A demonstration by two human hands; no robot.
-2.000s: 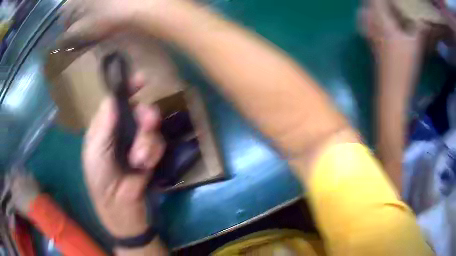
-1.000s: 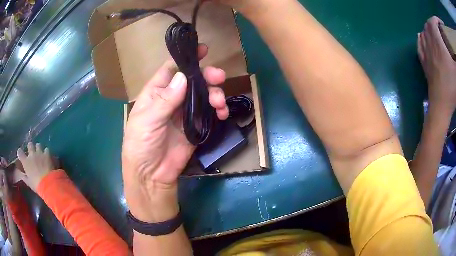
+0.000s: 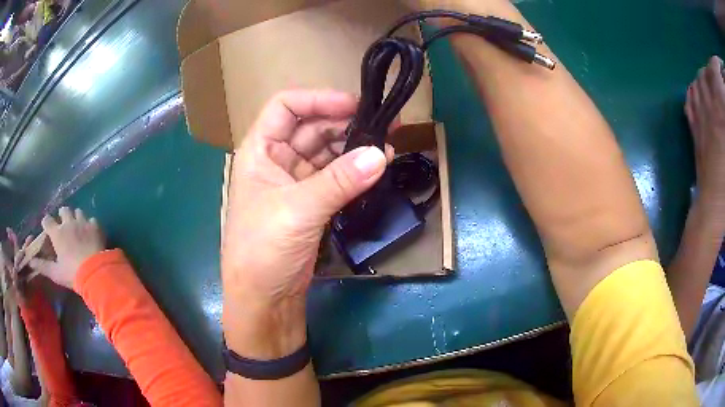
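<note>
My left hand [image 3: 298, 175], with a dark wristband, holds a folded black cable bundle [image 3: 385, 87] between thumb and fingers above the open carton. The cable's two barrel plugs [image 3: 529, 46], with silver tips, point right across my right forearm. My right hand is beyond the top edge; only its forearm and yellow sleeve show. The brown carton [image 3: 447, 207] lies open on the worktop with its hinged lid [image 3: 270, 63] up behind it. A black power adapter [image 3: 381, 238] and a coiled black cable [image 3: 415, 171] lie inside. My left hand covers the carton's left part.
The glossy green worktop [image 3: 509, 278] curves along its near edge. At left is a person's hand [image 3: 71, 242] with an orange sleeve. At right is another person's arm [image 3: 707, 183]. A shiny metal surface [image 3: 79, 87] lies at the upper left.
The cable bundle has turned in my left hand, and its plugs have swung from the upper left to the upper right. The carton and adapter appear further right in view. My right hand has left the top edge.
</note>
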